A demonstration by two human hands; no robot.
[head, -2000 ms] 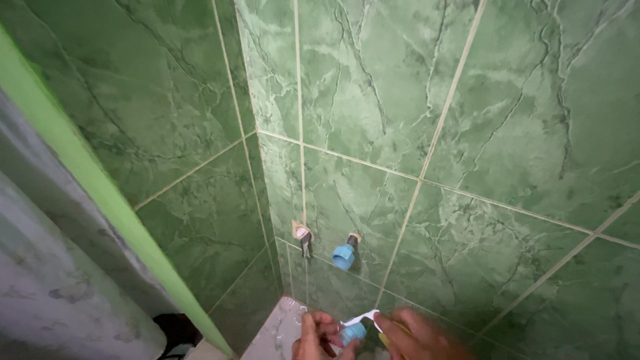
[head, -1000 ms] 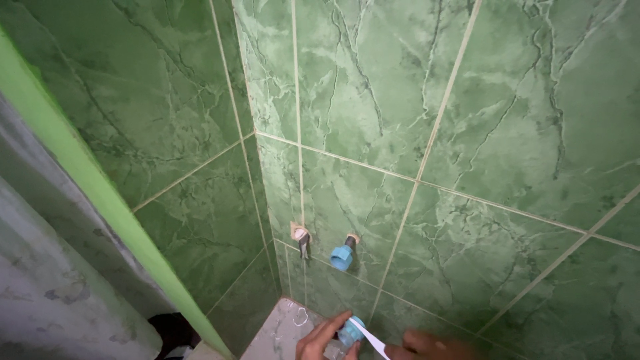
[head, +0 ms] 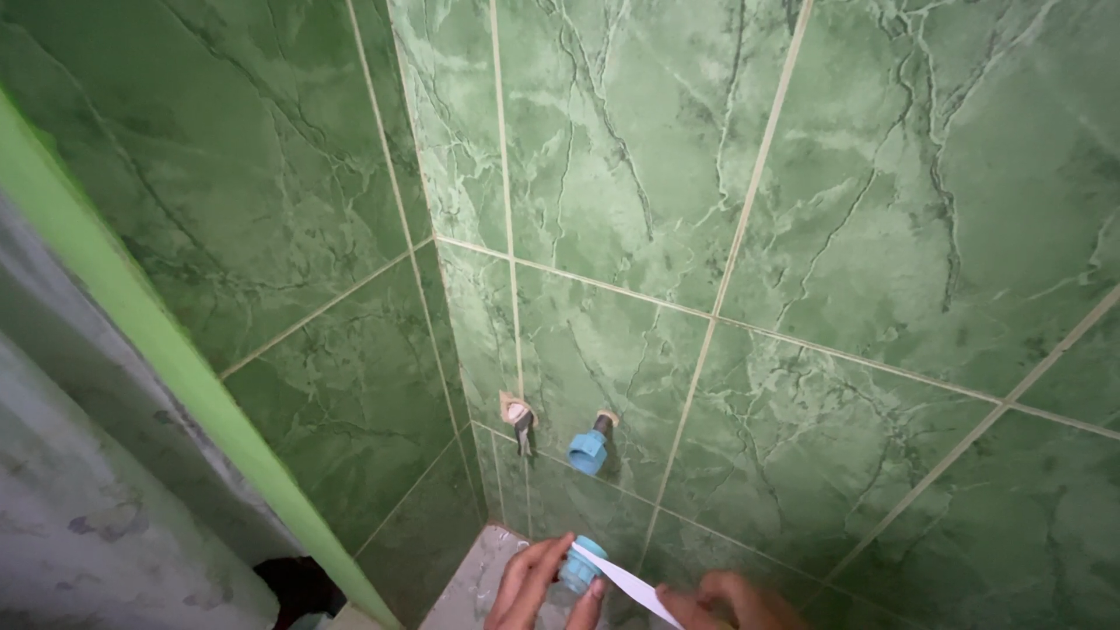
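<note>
At the bottom of the head view, my left hand (head: 535, 588) grips a light-blue plastic pipe fitting (head: 581, 567) between fingers and thumb. A strip of white thread-seal tape (head: 632, 588) runs from the fitting's top edge to my right hand (head: 722, 602), which pinches its other end. Part of the right hand is blurred and cut off by the frame edge. Above the hands, a blue plastic nut (head: 587, 451) sits on a dark pipe stub coming out of the tiled wall. Left of it, a second wall outlet (head: 518, 415) has a whitish ring and a dark piece hanging down.
Green marbled tiles (head: 612, 175) cover both walls at the corner. Below the outlets lies a pale ledge (head: 468, 582) with wet-looking marks. A light-green edge strip (head: 201, 367) and a patterned curtain-like sheet (head: 105, 499) stand at the left, with a dark opening (head: 299, 588) near their foot.
The tape was bent between the hands two seconds ago and now runs straight. The blue fitting has come into fuller view as my left hand's fingers shifted around it.
</note>
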